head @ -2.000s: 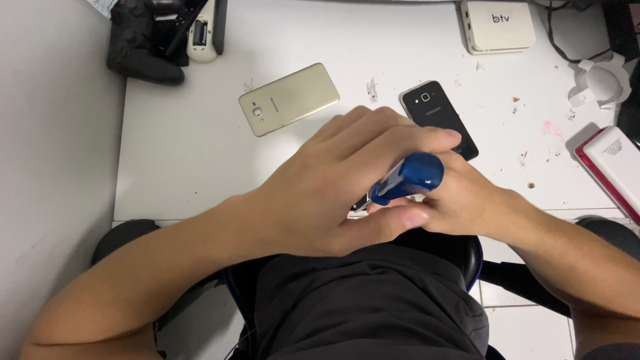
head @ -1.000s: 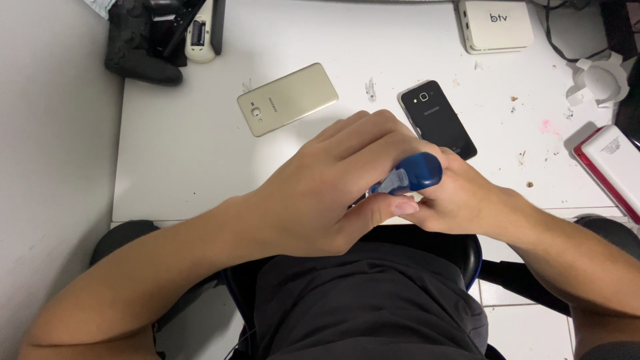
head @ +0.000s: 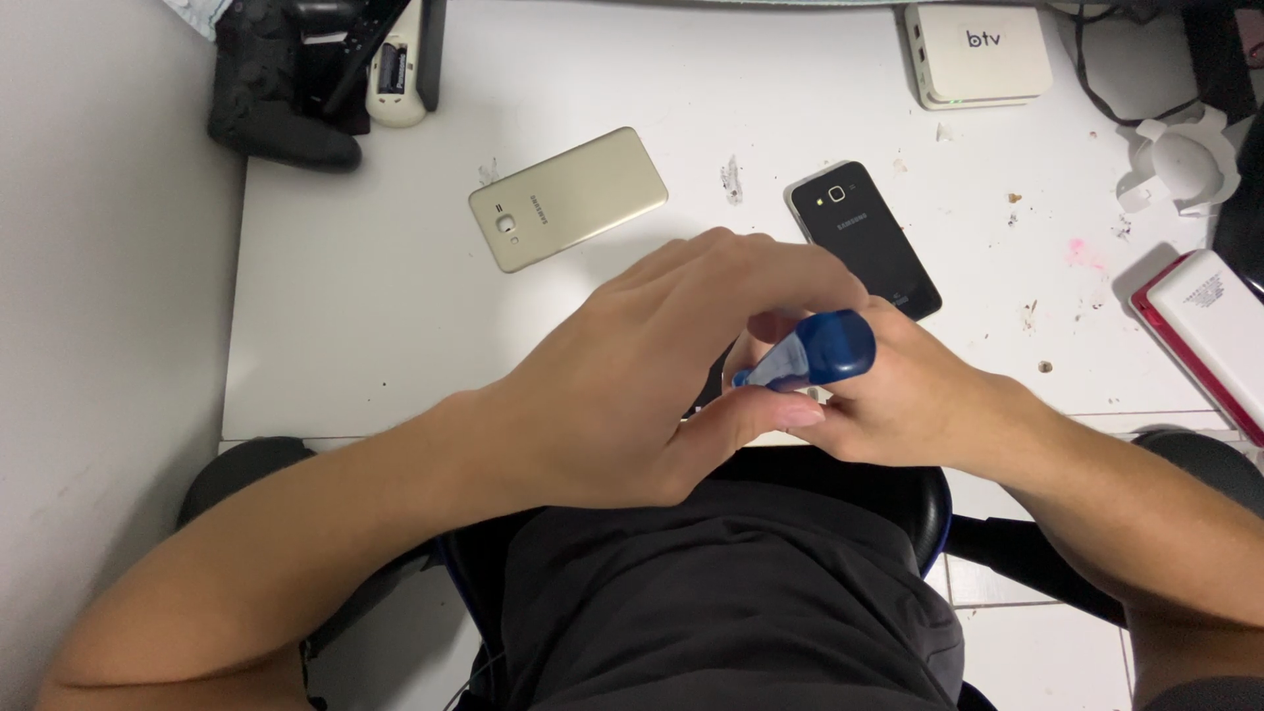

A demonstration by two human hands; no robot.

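A translucent blue screwdriver handle (head: 834,348) points up between my hands; its lower end and tip are hidden. My left hand (head: 642,365) arches over it, the thumb against its underside and the index finger curved above with a gap. My right hand (head: 904,385) is below and to the right, its fingers largely covered. Between and under the hands, a dark piece with a light edge (head: 709,387) shows only in part. A gold Samsung phone back cover (head: 573,202) lies beyond my left hand. A black Samsung phone (head: 869,237) lies just beyond my right hand.
A black game controller (head: 267,99) and an off-white remote with its battery bay exposed (head: 397,84) are at the back left. A white box (head: 978,54) stands at the back right. A white plastic bracket (head: 1180,163) and a white-and-red device (head: 1210,326) lie at the right.
My left index finger has lifted away from the blue handle, and a gap now shows beneath it. The gold cover and black phone have stayed in place.
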